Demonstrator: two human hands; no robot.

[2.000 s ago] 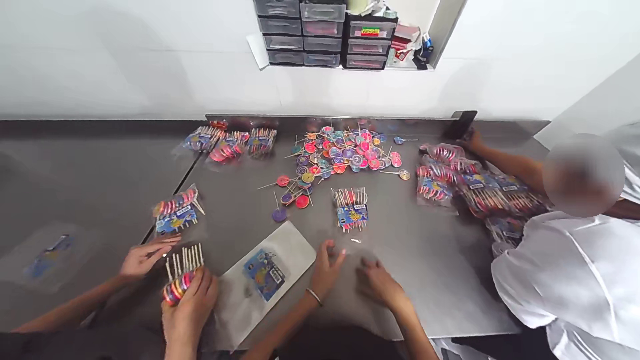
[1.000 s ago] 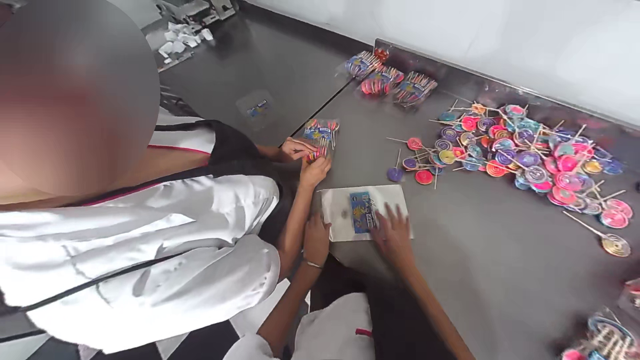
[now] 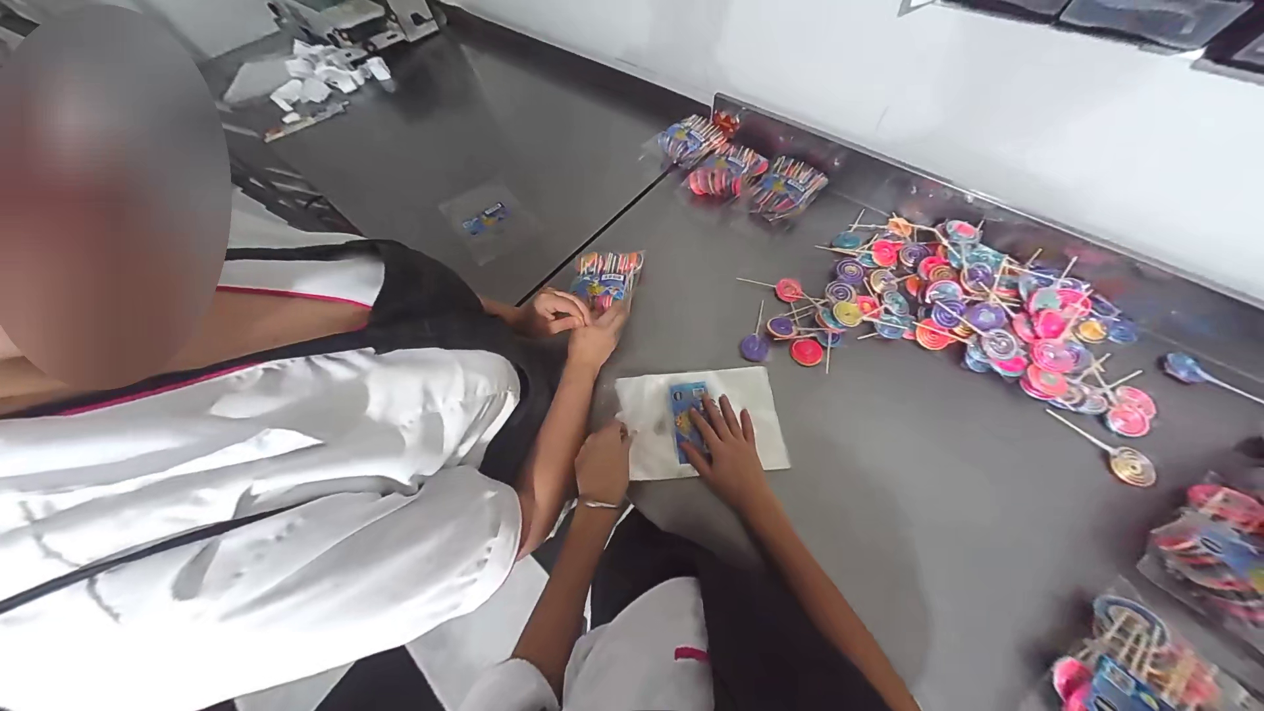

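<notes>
My right hand (image 3: 729, 449) lies spread over the stack of clear printed plastic bags (image 3: 760, 405), its fingertips on the blue label (image 3: 688, 420). My left hand (image 3: 603, 462) is at the left edge of the stack, its fingers curled at the corner; whether it pinches a bag is too small to tell. Beyond the stack spreads a heap of loose swirl lollipops (image 3: 948, 296) in many colours.
A co-worker sits close at my left, hands (image 3: 583, 321) beside a filled bag of lollipops (image 3: 604, 276). More filled bags (image 3: 729, 173) lie by the wall, others (image 3: 1136, 657) at bottom right. One flat bag (image 3: 486, 219) lies farther left.
The view has swung far to the left since two seconds ago. My hands, earlier to the right of the bag stack, are now at it, the right one on top.
</notes>
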